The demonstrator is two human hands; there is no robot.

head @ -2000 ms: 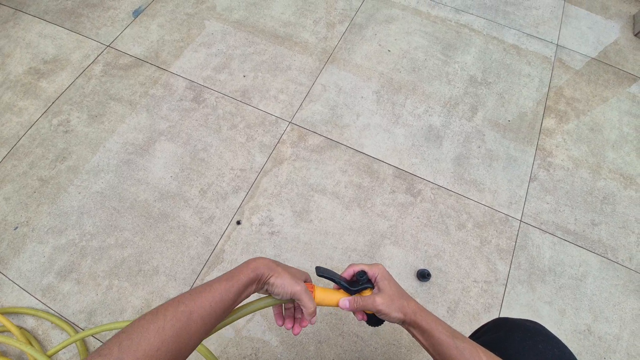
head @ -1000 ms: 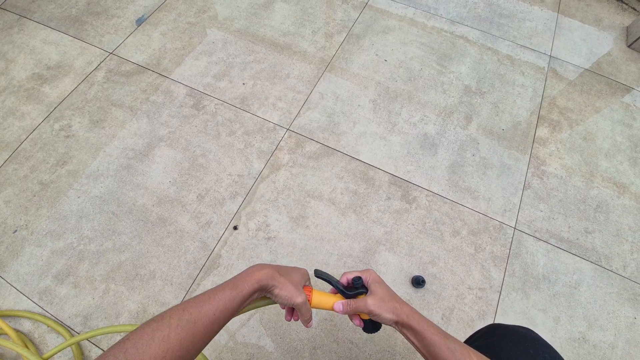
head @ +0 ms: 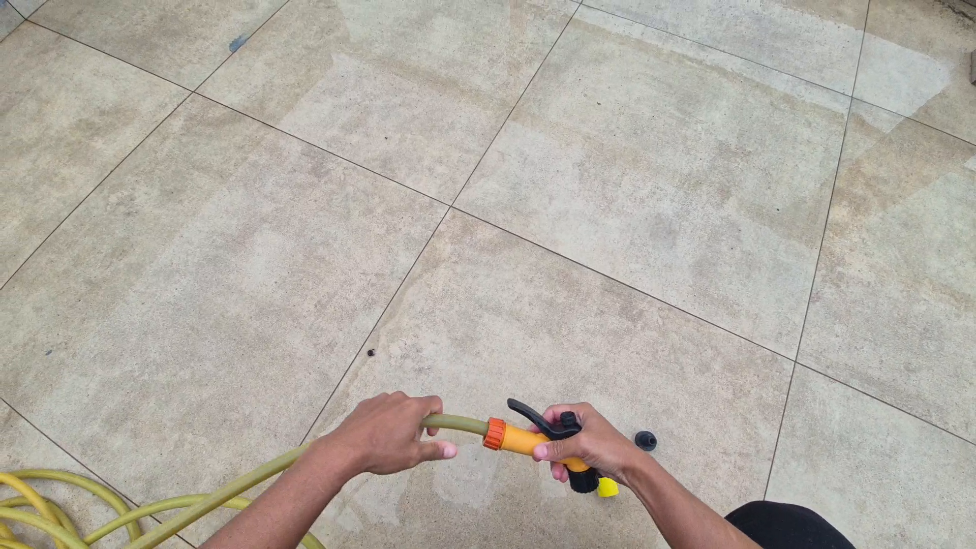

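My right hand (head: 583, 446) is closed around the yellow-orange body of a hose spray gun (head: 526, 440) with a black lever and black nozzle head. An orange collar nut (head: 495, 433) joins it to the yellow-green garden hose (head: 461, 423). Around the hose just left of the nut is my left hand (head: 400, 435), its thumb apart from the fingers; whether it grips the hose is unclear. A bright yellow piece (head: 608, 487) shows beside the nozzle head, partly hidden. On the tiles right of my right hand lies a small black plastic fitting (head: 646, 440).
Loops of yellow hose (head: 69, 476) lie on the large stone-look floor tiles (head: 610, 229) at the lower left. A tiny dark piece (head: 371, 353) sits near a tile joint. Part of my black-clothed knee (head: 789, 526) shows at the lower right.
My left hand has moved left off the orange collar nut, which is now in plain view. The bright yellow piece now shows beside the nozzle head. My right hand still holds the spray gun.
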